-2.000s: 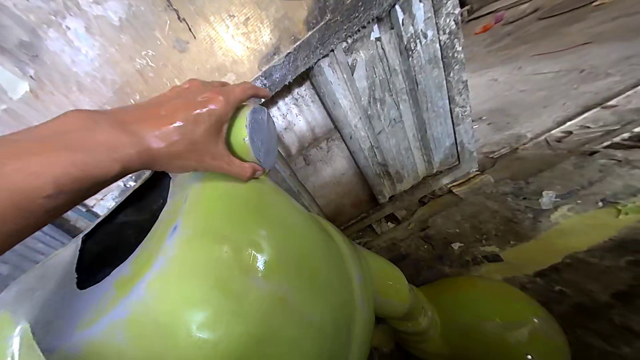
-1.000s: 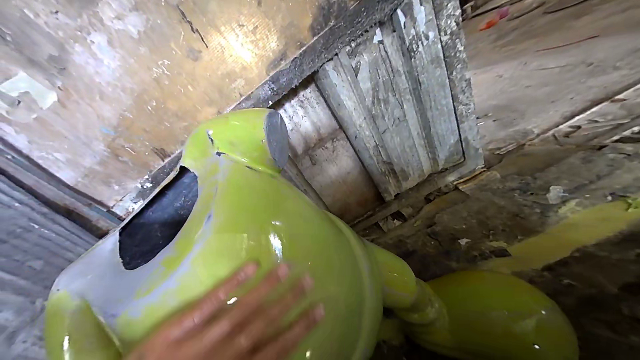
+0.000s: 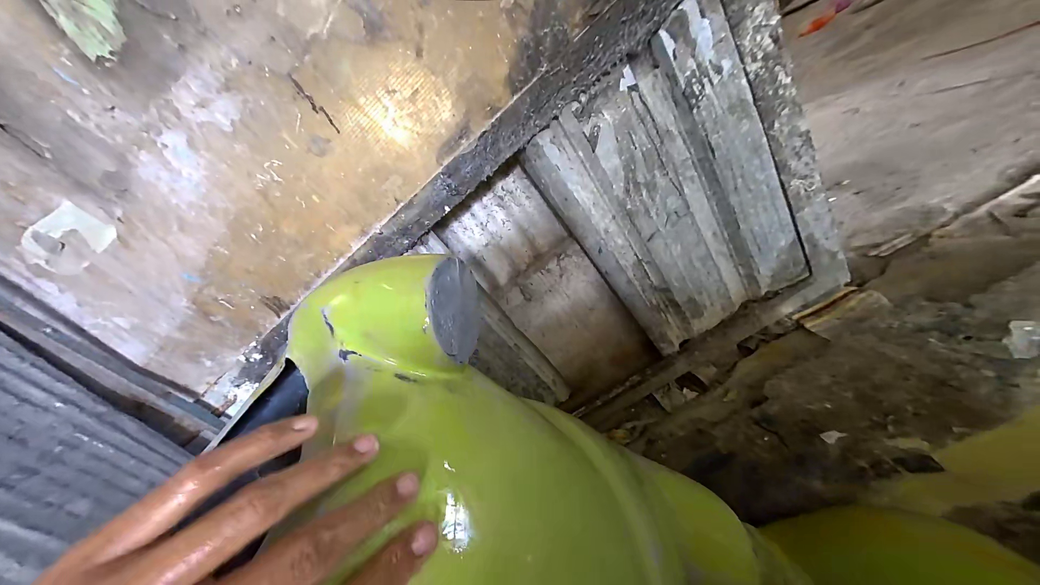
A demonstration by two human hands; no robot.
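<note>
A glossy lime-green moulded figure point(image 3: 520, 471), bulky and rounded, fills the lower middle. From its top sticks a short stub with a flat grey end point(image 3: 455, 309), and dark marks run along the seam at its base. My left hand point(image 3: 268, 512) rests with fingers spread on the green surface at the lower left, partly over a dark opening point(image 3: 280, 398) in the figure. Its fingertips point up and right, and it holds nothing. My right hand does not show.
Behind the figure stands a worn table point(image 3: 309, 162) with a stained top and a dark edge. Corrugated metal sheets point(image 3: 650, 195) stand below and beside it, with more at the left point(image 3: 73, 455). The dirty floor point(image 3: 812, 398) bears scraps at the right.
My left hand was gripping the grey-ended stub, then let go and moved down onto the green body. It now lies farther left, near the dark opening. The view has come closer.
</note>
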